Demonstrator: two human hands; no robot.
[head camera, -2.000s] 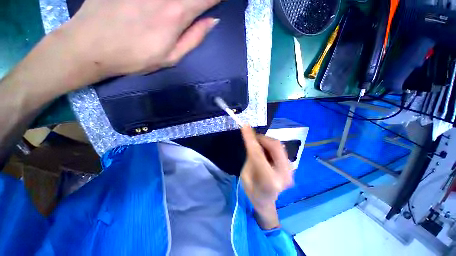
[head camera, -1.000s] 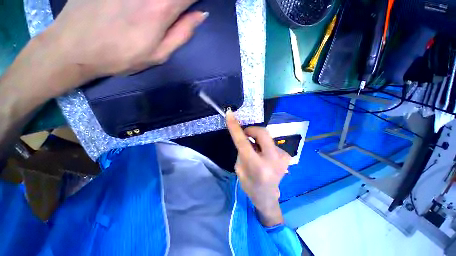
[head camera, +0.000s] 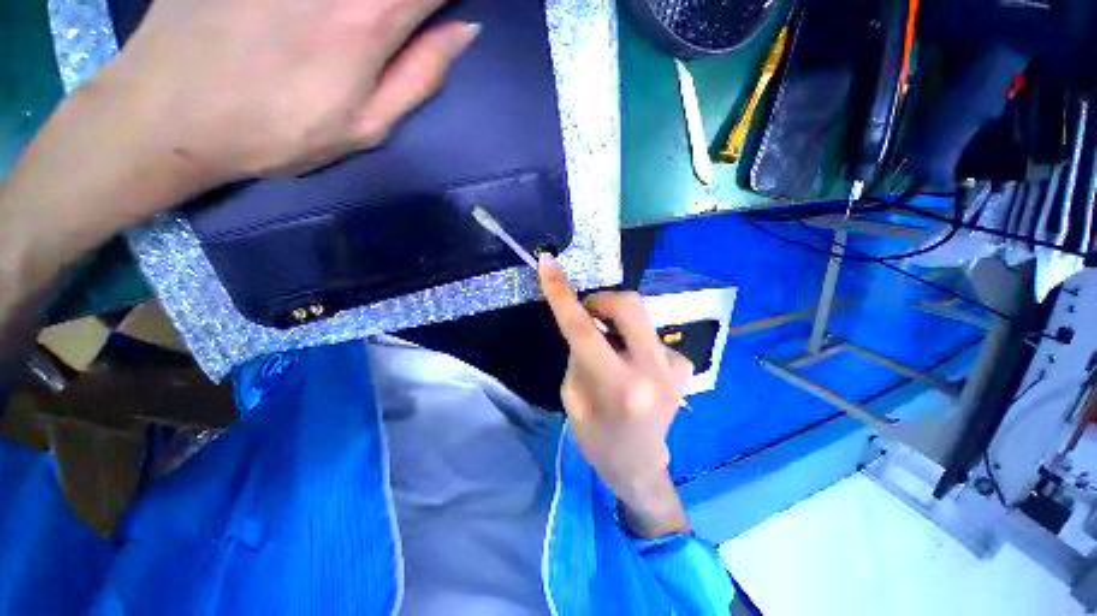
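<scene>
A flat black panel (head camera: 397, 169) lies on a silvery bubble-wrap sleeve (head camera: 589, 144) at the bench's near edge. Brass dots show at two places along its near edge. My left hand (head camera: 289, 84) rests over the panel's upper left part, fingers cut off by the top of the picture; its thumb is spread, and nothing is seen held in it. My right hand (head camera: 620, 385) is closed on a thin pale stick (head camera: 508, 236), index finger along it. The stick's flat tip is over the strip area near the panel's near right corner; whether it touches cannot be told.
Right of the panel on the green bench (head camera: 656, 132) are a dark round tray (head camera: 710, 18), a pale pointed stick (head camera: 694, 120), a yellow-handled tool (head camera: 758, 102), a black rectangle (head camera: 800, 120) and an orange-and-black tool (head camera: 890, 96). A white carton (head camera: 722, 343) and brown box (head camera: 96, 445) stand below.
The stick's tip has moved left along the strip area, with my right hand following a little. The panel and bench items sit slightly further left and up in the picture. My left hand stays on the panel.
</scene>
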